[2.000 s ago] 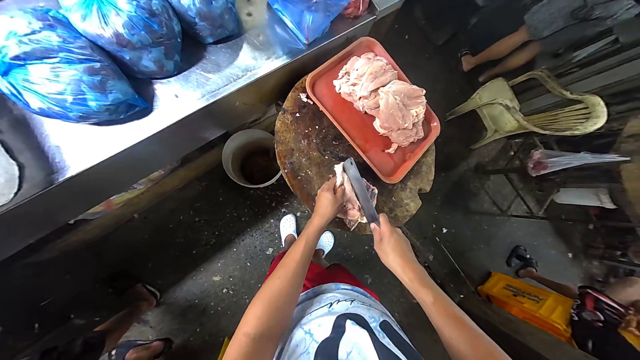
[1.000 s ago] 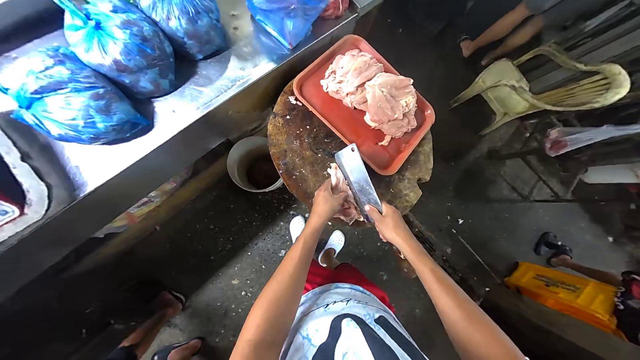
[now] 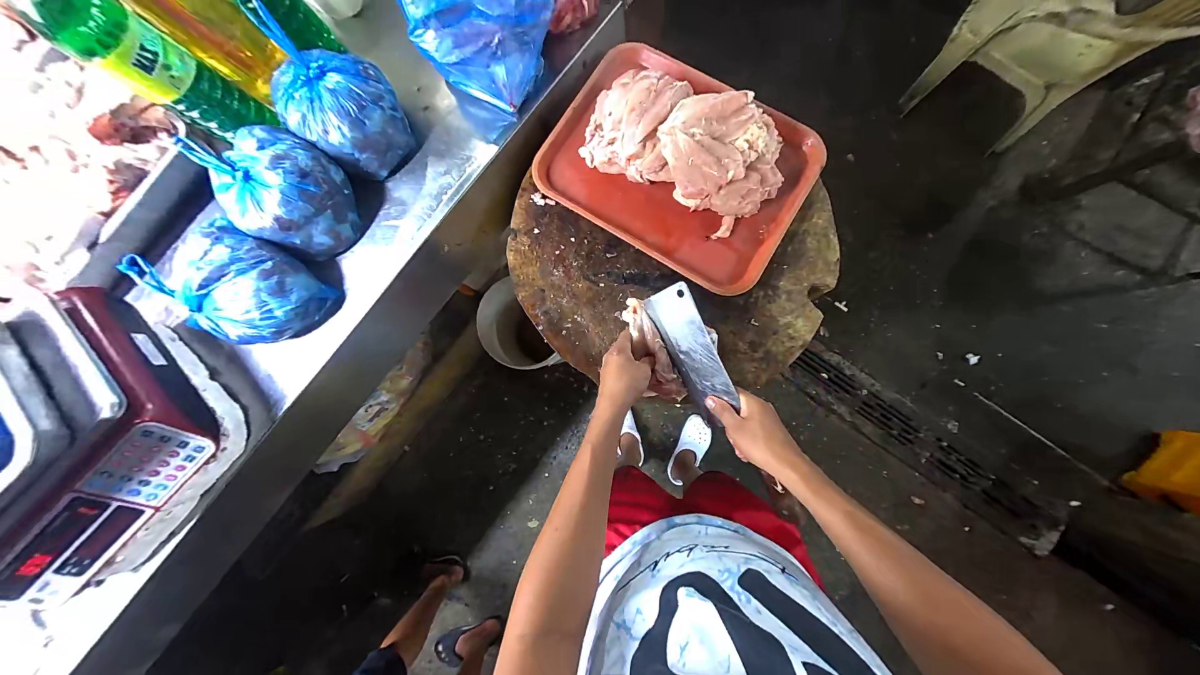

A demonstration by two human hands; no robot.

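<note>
A round wooden chopping block (image 3: 581,281) stands in front of me. My left hand (image 3: 625,372) grips a piece of raw poultry meat (image 3: 656,356) at the block's near edge. My right hand (image 3: 757,429) is shut on the handle end of a cleaver (image 3: 696,342), whose broad metal blade lies along the right side of that piece and partly hides it. Whether the edge is cutting into the meat cannot be told. Beyond my hands, a red plastic tray (image 3: 619,211) rests on the block and holds a pile of pale raw meat (image 3: 689,141).
On the metal counter (image 3: 375,319) at left are tied blue plastic bags (image 3: 281,192), bottles (image 3: 169,70) and a digital scale (image 3: 141,412). A white bucket (image 3: 506,328) stands beside the block. A plastic chair (image 3: 1041,56) is at upper right; another person's feet (image 3: 464,637) are at lower left.
The view has shifted toward the counter, bringing the scale and bottles into sight. Both hands stay at the block's near edge with the meat and cleaver.
</note>
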